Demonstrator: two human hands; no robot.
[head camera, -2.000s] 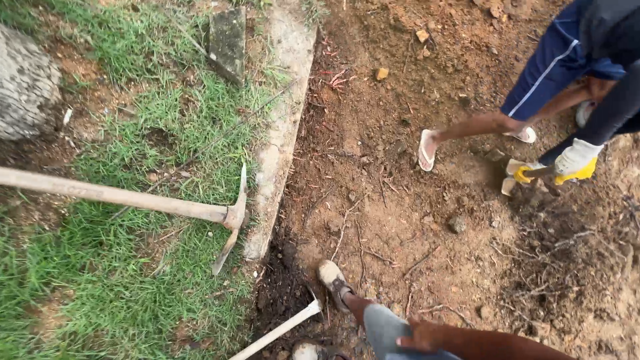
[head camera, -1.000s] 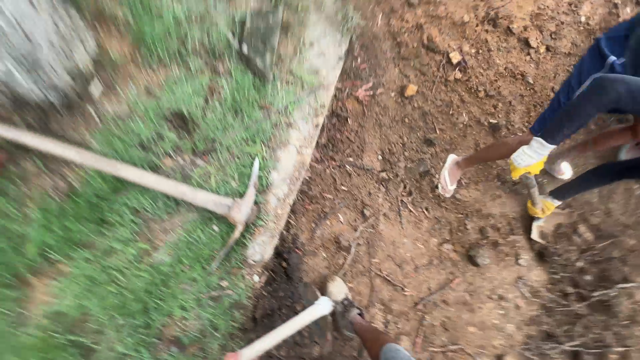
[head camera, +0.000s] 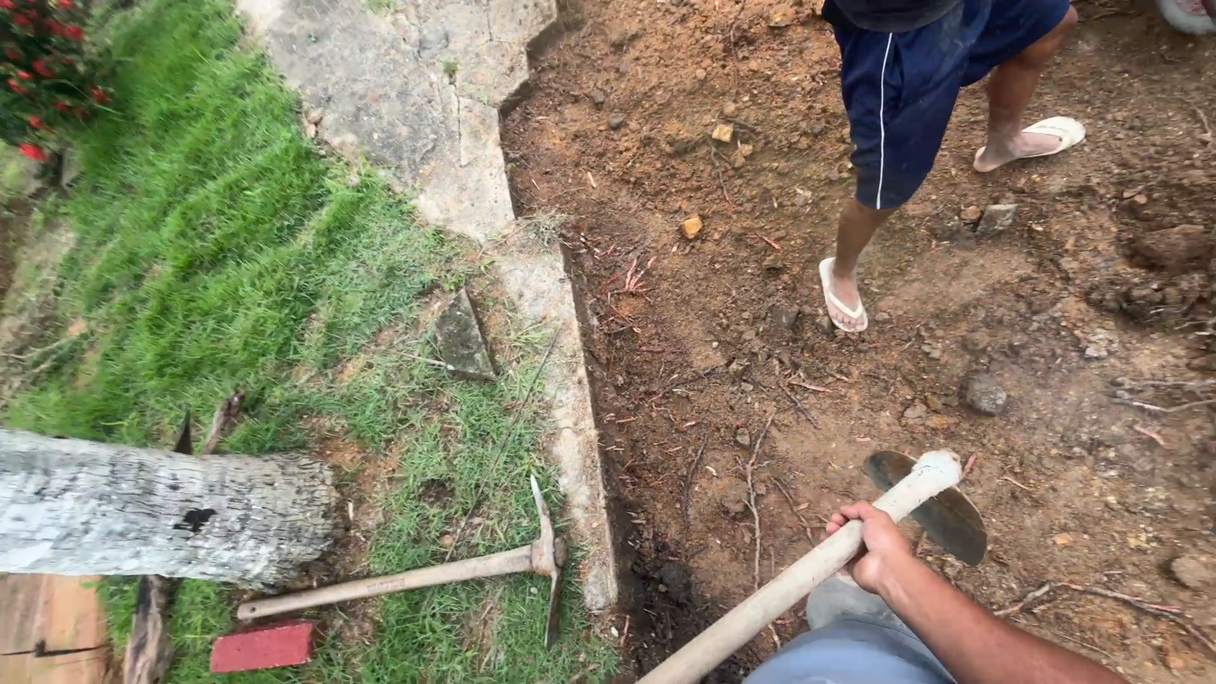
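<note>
My right hand (head camera: 869, 546) is closed around the pale wooden handle (head camera: 779, 603) of a hoe, not far below its head. The hoe's dark rounded metal blade (head camera: 959, 522) is raised over the brown soil, partly behind the handle's end. My left hand is out of view, and the handle runs off the bottom edge. Under my forearm, my leg in grey-blue clothing (head camera: 841, 655) shows. A pickaxe (head camera: 408, 581) with a wooden handle lies on the grass to the left, its head beside a narrow concrete edging (head camera: 570, 408).
Another person (head camera: 902, 104) in navy shorts and white flip-flops stands on the soil at the upper right. At left are a tree trunk (head camera: 161, 508), a red brick (head camera: 263, 648) and a concrete fragment (head camera: 464, 337). Roots (head camera: 755, 494) and stones (head camera: 985, 393) litter the soil.
The hoe's head has come up from low beside my foot, further right. The other person, who was bent over with gloved hands on a tool, now stands more upright. The view has shifted.
</note>
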